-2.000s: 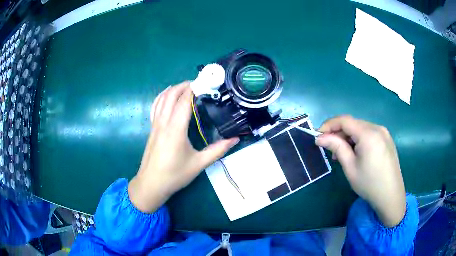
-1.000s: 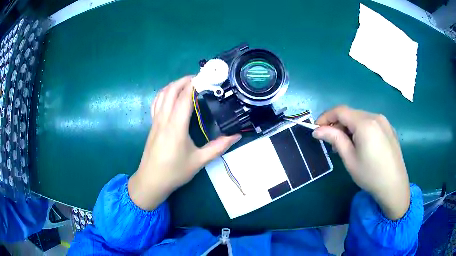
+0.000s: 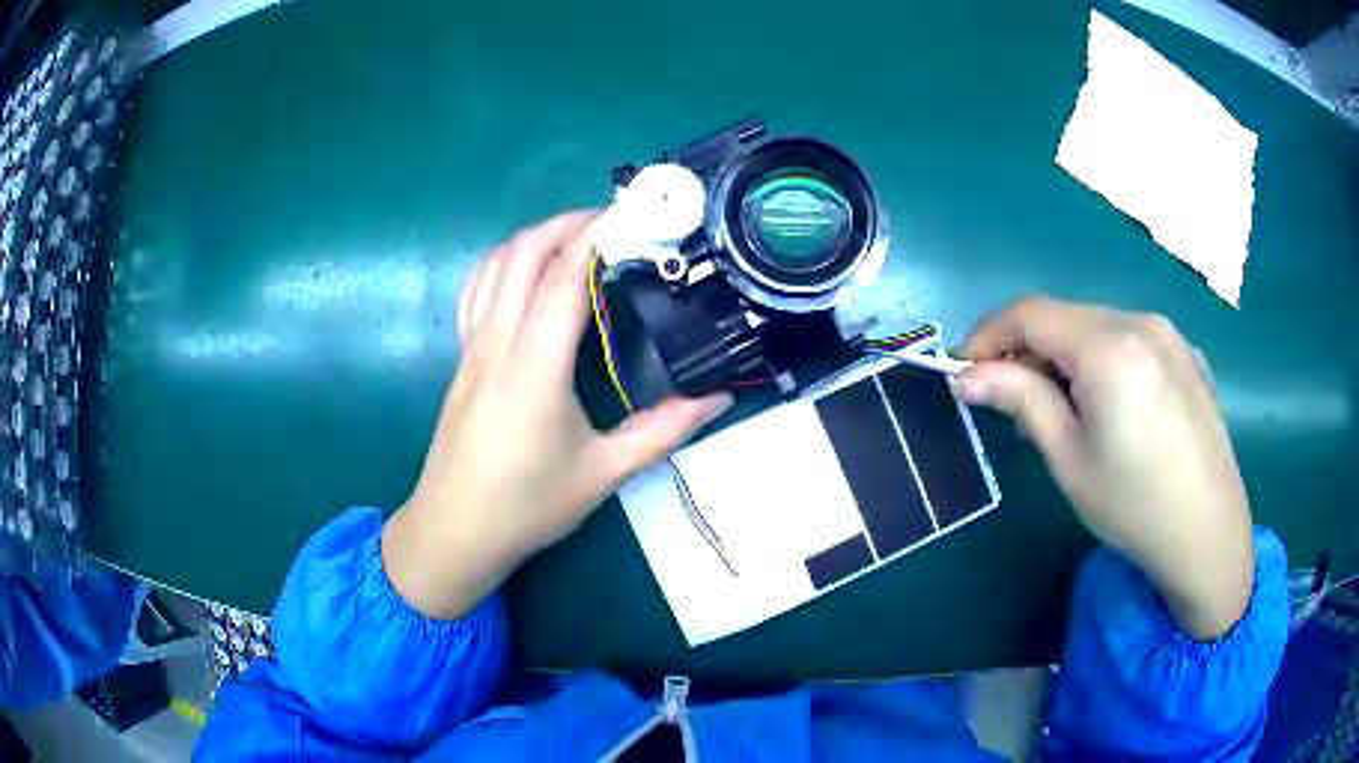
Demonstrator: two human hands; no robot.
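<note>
The black light engine lies on the green mat, its round lens facing up and a white round motor left of it. My left hand grips the module's left side, thumb at its lower edge. My right hand pinches thin silver tweezers, their points at thin wires right of the module. Below lies a white liner sheet with black pads, partly under the module. Yellow and dark motor wires run down onto the sheet.
A blank white paper lies at the upper right of the green mat. Clear trays with rows of round white parts stand at the far left. White rails curve along the far edge. My blue sleeves show at the bottom.
The module and my left hand have shifted slightly right. My right hand has also moved slightly right with the tweezers. The liner sheet has hardly moved.
</note>
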